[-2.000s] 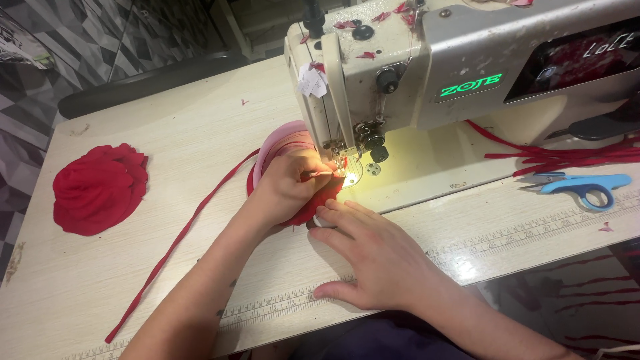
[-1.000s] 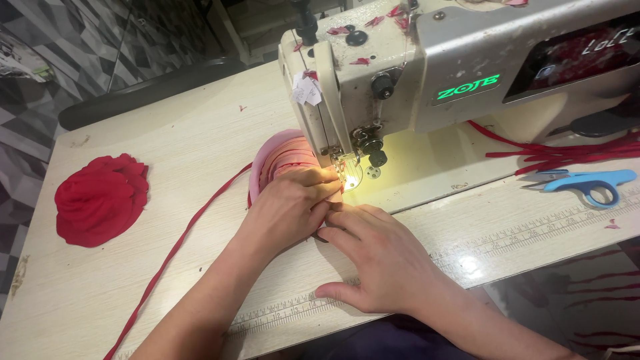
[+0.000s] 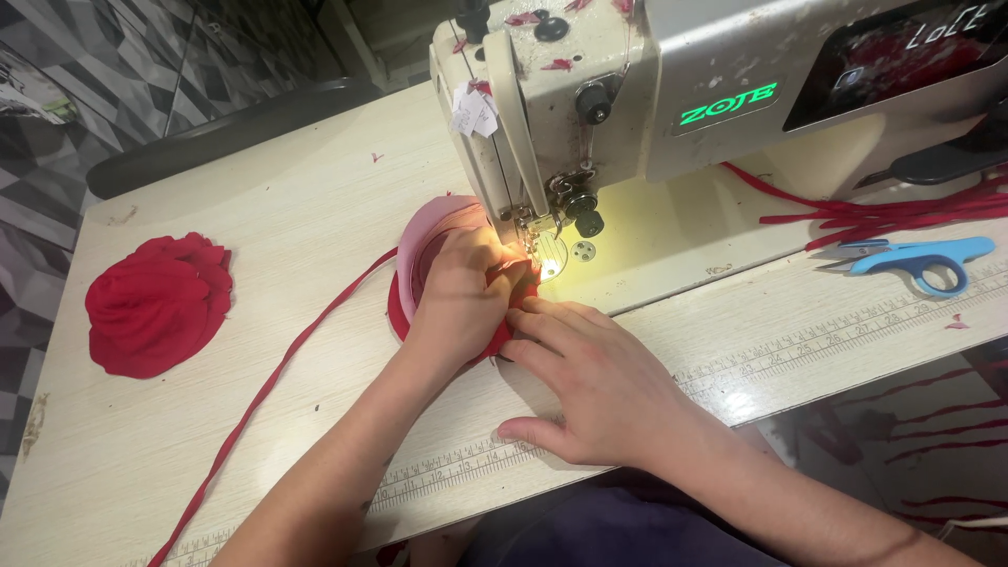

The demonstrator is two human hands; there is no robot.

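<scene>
A piece of red and pink layered fabric point(image 3: 411, 252) lies under the head of a Zoje sewing machine point(image 3: 551, 102), close to the lit needle plate point(image 3: 551, 256). My left hand point(image 3: 465, 295) grips its edge beside the presser foot, fingers bunched. With fingers spread, my right hand point(image 3: 594, 374) rests its fingertips on the red cloth's near edge, thumb on the table. A narrow red fabric strip point(image 3: 295, 346) runs from the piece toward the lower left. The needle tip and part of the cloth are hidden by my left hand.
A gathered red fabric piece point(image 3: 157, 305) lies on the table's left. Blue-handled thread snips point(image 3: 921, 256) lie at the right near a bundle of red strips point(image 3: 874, 211). A printed ruler scale point(image 3: 795, 350) follows the front edge. A dark padded bar point(image 3: 228, 134) borders the back.
The pink layers beside my left hand have shifted and turned at the machine. My left hand has changed its hold on the fabric; my right hand stays near the cloth's edge.
</scene>
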